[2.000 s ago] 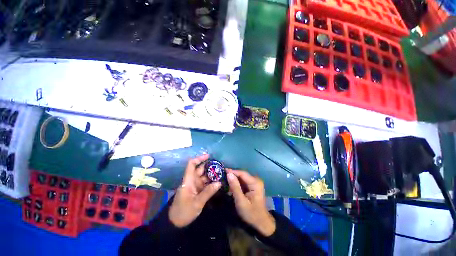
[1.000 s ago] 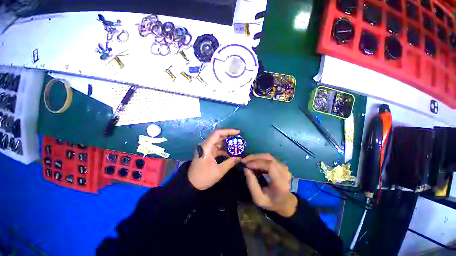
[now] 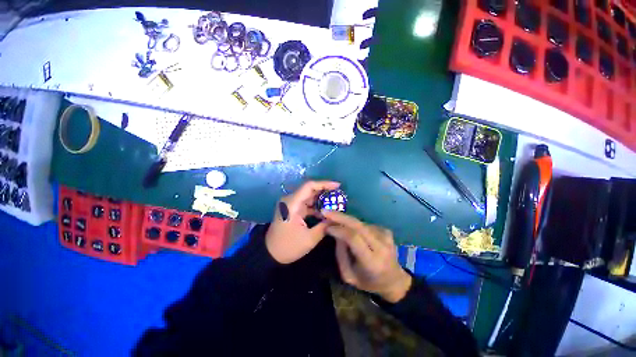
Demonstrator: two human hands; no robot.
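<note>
A round dark smartwatch (image 3: 332, 201) with a lit face showing several small light icons is held over the near edge of the green mat. My left hand (image 3: 296, 226) grips it between thumb and fingers from the left. A small dark oval piece (image 3: 283, 211) lies against my left hand near the base of the fingers. My right hand (image 3: 369, 254) is at the lower right of the watch, with its fingertips at the lit face. Whether the right fingers hold anything small is hidden.
Tweezers (image 3: 411, 194) lie right of the watch. Beyond are a yellow-rimmed box (image 3: 417, 106), a green-rimmed box (image 3: 499, 134) and a red tray (image 3: 466, 52). An electric screwdriver (image 3: 528, 209) lies far right. A white shelf (image 3: 97, 63) is at back left; a tape roll (image 3: 79, 130) is far left.
The view has moved closer and the bench sits higher in it. The watch face has changed from a dial to small icons. My right fingertips have moved up onto the watch face.
</note>
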